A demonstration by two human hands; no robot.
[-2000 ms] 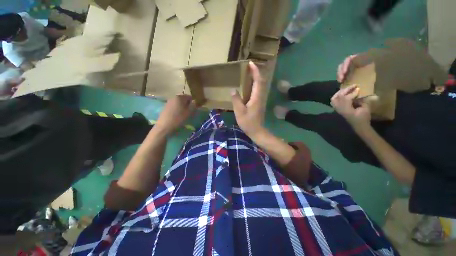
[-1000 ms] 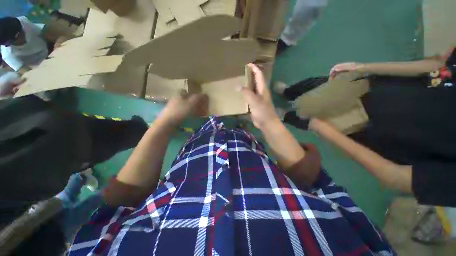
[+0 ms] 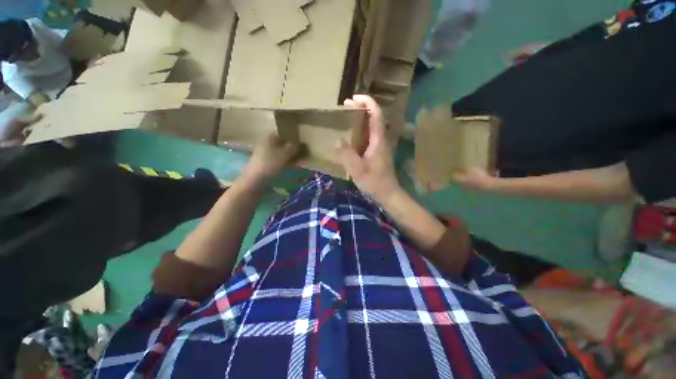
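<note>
A brown part-folded box (image 3: 320,133) is held in front of my waist, its inside facing up, with short end walls raised at left and right. Its large lid flap stands on the far side and shows almost edge-on as a thin strip. My left hand (image 3: 271,157) grips the left end, its fingers partly hidden and slightly blurred. My right hand (image 3: 370,152) holds the right end, fingers up along the outside of the wall and thumb at the inside.
Large closed cartons (image 3: 319,63) stand beyond the box, with loose notched blanks (image 3: 111,92) at the left. A tall-flapped open carton (image 3: 389,52) stands at their right. A person at right holds another part-folded box (image 3: 474,144). Another person's dark clothing is close at left.
The lid flap, broad in view a second ago, now shows nearly edge-on. My hands stay at the box's ends. The person at right has shifted, and their box shows its open inside.
</note>
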